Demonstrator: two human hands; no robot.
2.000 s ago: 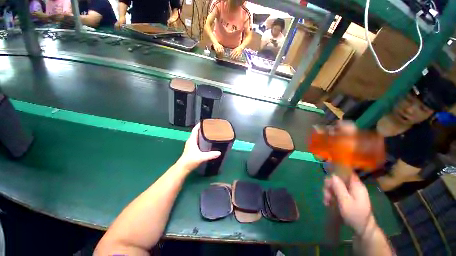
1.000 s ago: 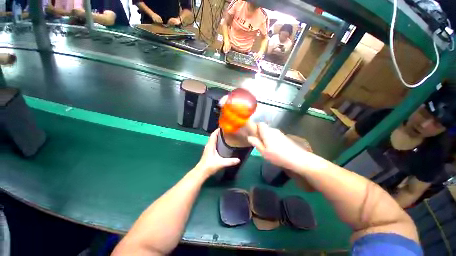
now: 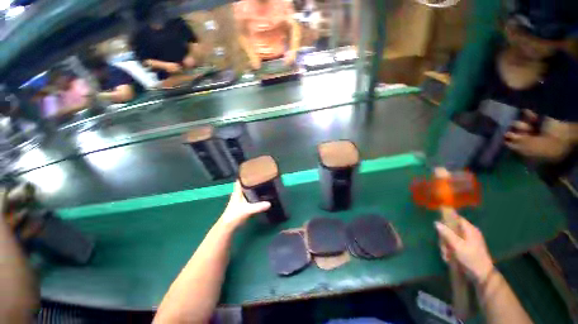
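Note:
My left hand (image 3: 239,209) holds a standing speaker body (image 3: 273,197) with a fitted wood-look top (image 3: 258,171), near the bright green edge rail. My right hand (image 3: 466,243) grips the wooden handle of the mallet, whose orange-red head (image 3: 447,191) is raised at the right, clear of the speaker. A second speaker body (image 3: 339,186) with a brown top stands to the right of the held one. Short stacks of end covers (image 3: 327,236), mostly dark side up, lie in front of the speakers. The view is slightly blurred.
Two speakers (image 3: 206,157) stand on the dark conveyor belt (image 3: 146,166) beyond the rail. A grey speaker body (image 3: 61,237) leans at far left beside a blurred arm. A person at right (image 3: 529,88) has grey speaker bodies by the green post. Other people work opposite.
The mallet has lifted off the speaker top and swung right with my right hand. My left hand still holds the same speaker. The view has turned, and the right-hand speaker is uncovered again.

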